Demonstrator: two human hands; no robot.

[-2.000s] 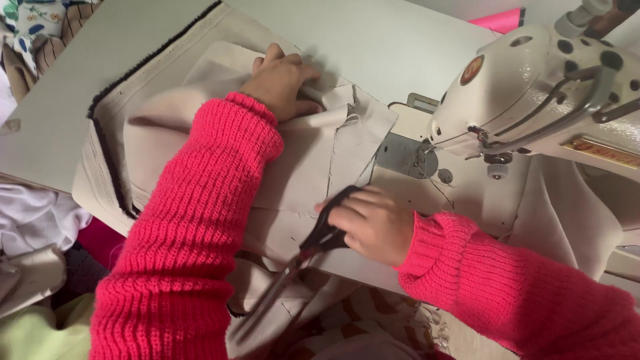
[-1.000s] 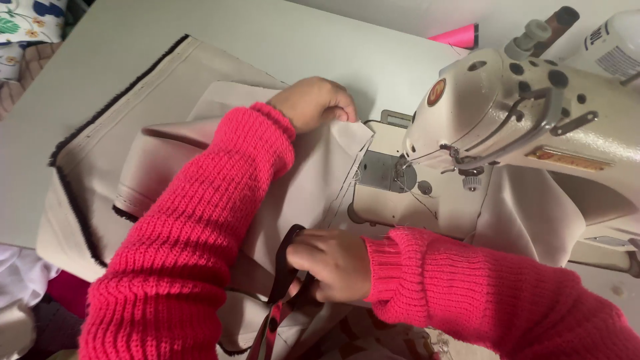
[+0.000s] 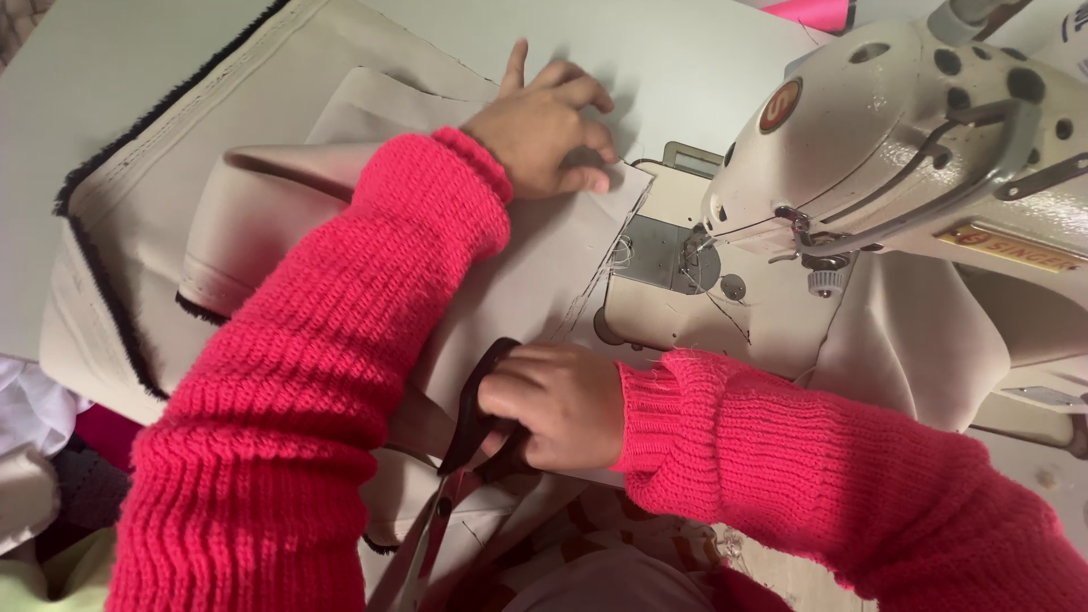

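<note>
Beige fabric (image 3: pixel 518 280) with dark-stitched edges lies folded over the table, its right edge beside the needle plate (image 3: pixel 654 255) of a Singer sewing machine (image 3: pixel 850 136). My left hand (image 3: pixel 544 127) rests on the fabric's upper part, fingers spread and slightly curled, with nothing plainly held. In my right hand (image 3: pixel 561 408) are the dark handles of a pair of scissors (image 3: pixel 444 506), whose blades point down toward the lower edge of the view. The scissors lie over the fabric near the table's front edge. Loose threads show at the fabric's right edge.
A pink thread cone (image 3: pixel 812 13) lies at the back. More beige fabric (image 3: pixel 909 340) hangs under the machine's arm at the right. White cloth (image 3: pixel 34 408) and other textiles are heaped at the lower left. Part of a white container (image 3: pixel 1071 38) shows at the top right.
My left hand has opened its fingers on the fabric since a second ago. The right hand has kept the scissors, which were nearer the fabric's right edge two seconds ago.
</note>
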